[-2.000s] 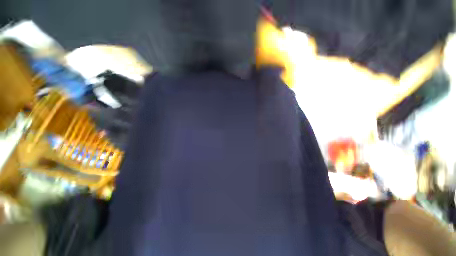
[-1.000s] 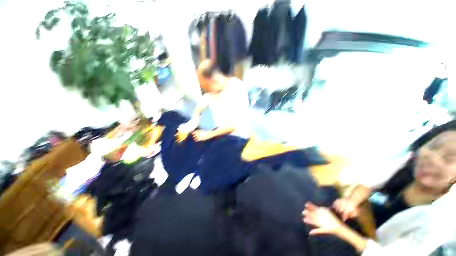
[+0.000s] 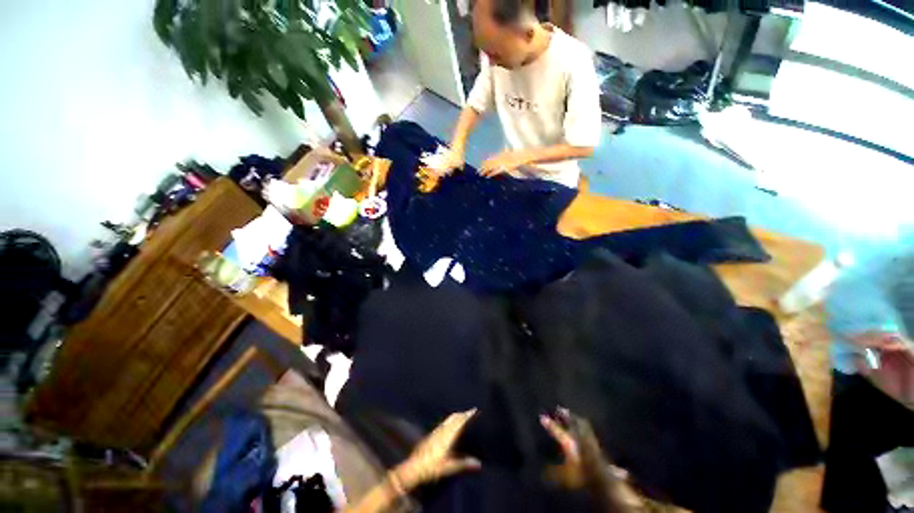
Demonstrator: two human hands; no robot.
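A large black garment [image 3: 641, 371] lies spread over the near part of the wooden table. My left hand [image 3: 438, 456] is over its near edge, fingers apart, holding nothing visible. My right hand [image 3: 576, 456] is at the same edge a little to the right, blurred and dark; whether it grips cloth I cannot tell. A navy speckled garment [image 3: 481, 225] lies beyond the black one, with small white pieces [image 3: 444, 271] between them.
A person [image 3: 536, 100] stands across the table with hands on the navy garment. Black tangled cloth [image 3: 336, 281] and a supply box [image 3: 344, 180] lie left. A white bottle [image 3: 812, 284] is on the right edge. Wooden drawers [image 3: 150, 321] stand left. Another person's hand [image 3: 887, 366] shows far right.
The view has turned down towards the table, and both my hands now show over the black garment. The person at the right has mostly left the view.
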